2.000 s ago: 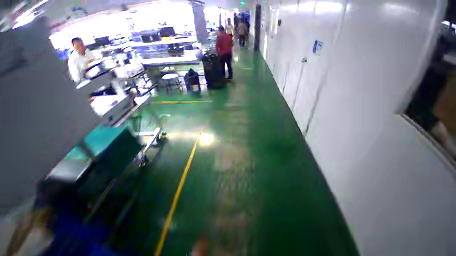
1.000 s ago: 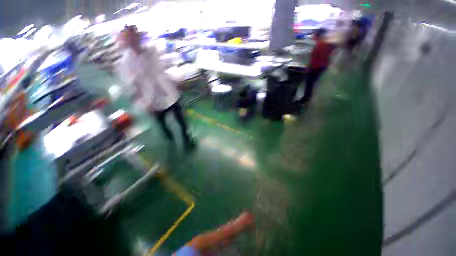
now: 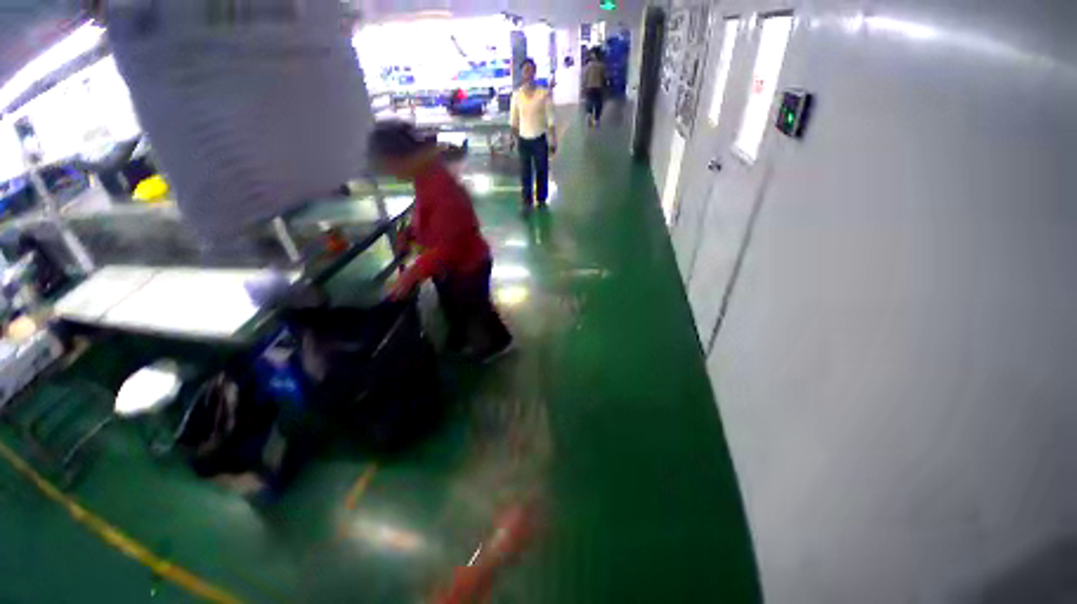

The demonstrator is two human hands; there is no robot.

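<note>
A blurred reddish forearm and hand, which looks like my left hand (image 3: 494, 552), shows at the bottom edge, left of centre, over the green floor. Its fingers cannot be made out and no held thing shows. My right hand is not in view. Nearest in front, at left, stands a large black bin or bag-like container (image 3: 384, 383). A person in a red top (image 3: 449, 224) bends over it with a hand at its rim. A smaller dark bag-like thing (image 3: 230, 431) is beside it, with a round white stool (image 3: 148, 387) further left.
A long white wall (image 3: 874, 307) with doors runs along the right. A white-topped bench (image 3: 177, 297) is at left, partly behind a grey pillar (image 3: 242, 106). A person in a light top (image 3: 533, 124) stands ahead in the aisle, another farther back. A yellow floor line (image 3: 106, 531) is at lower left.
The view has moved forward along the aisle. The red-topped person and black container are much nearer. The near person in white and the bench at left have left the view. The forearm is lower and blurrier.
</note>
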